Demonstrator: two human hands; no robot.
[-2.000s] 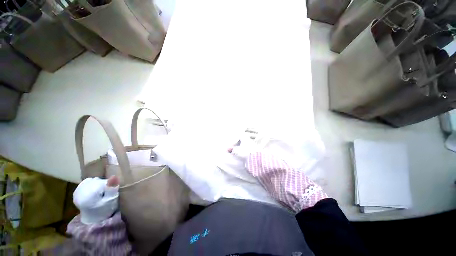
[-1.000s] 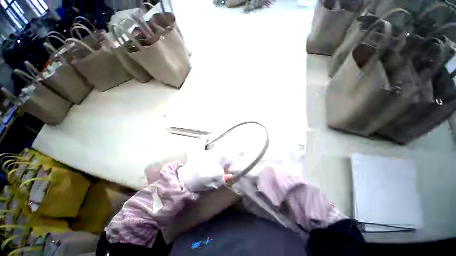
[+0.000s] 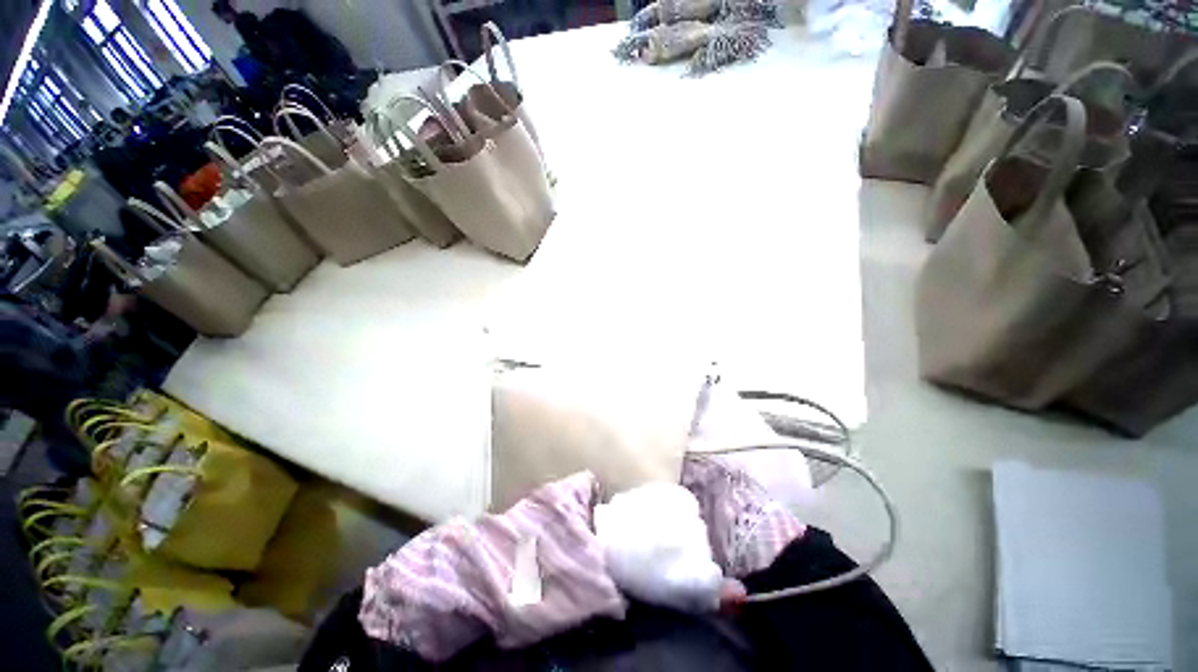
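A taupe tote bag lies on its side at the table's front edge, its opening and looped handles towards the right. White stuffing paper shows at its mouth. My left hand, in a white glove with a bare fingertip, crosses in front of the bag and grips near the base of the closer handle. My right sleeve, pink and white, shows behind the left hand at the bag's mouth. My right hand is hidden there; whether it is inside the bag cannot be told.
Taupe totes stand in a row at the left and at the right. A large white sheet stack covers mid-table, with small bundles at its far end. A small white stack lies front right. Yellow totes stand lower left.
The tote has turned onto its side with its handles to the right. My left hand has moved right and down with it. My right hand has gone from view. The camera view has tilted up.
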